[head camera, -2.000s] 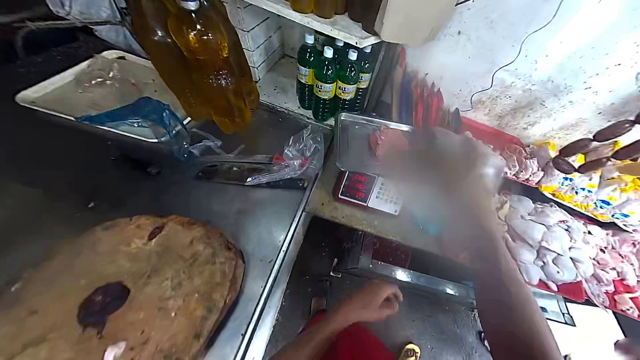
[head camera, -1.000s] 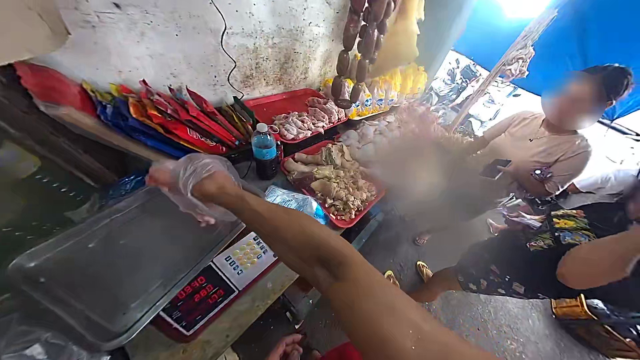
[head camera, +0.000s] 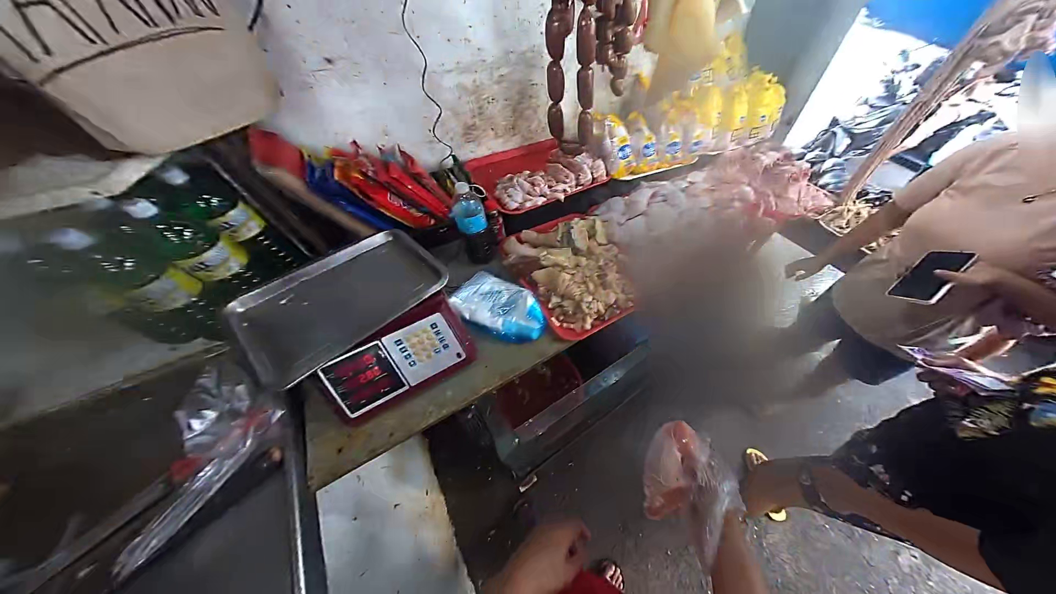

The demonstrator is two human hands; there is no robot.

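My right hand, wrapped in a clear plastic bag, is low right of centre, over the floor; the bag holds a pink piece of meat. The plastic partly hides the fingers. Near the bottom edge is my left hand, fingers curled, with nothing visible in it. A shallow metal tray with no meat on it rests tilted on a red digital scale, whose display is lit. Just right of the scale lies a blue and clear plastic pack.
Red trays of chicken parts line the counter beside a dark bottle. Sausages hang above. Green bottles stand left. At right, one person holds a phone; another person's leg is near my right hand.
My right hand has moved from the metal tray down and away to the right, the bag with it. The pink meat seen on the tray two seconds ago is off it. The view has swung right.
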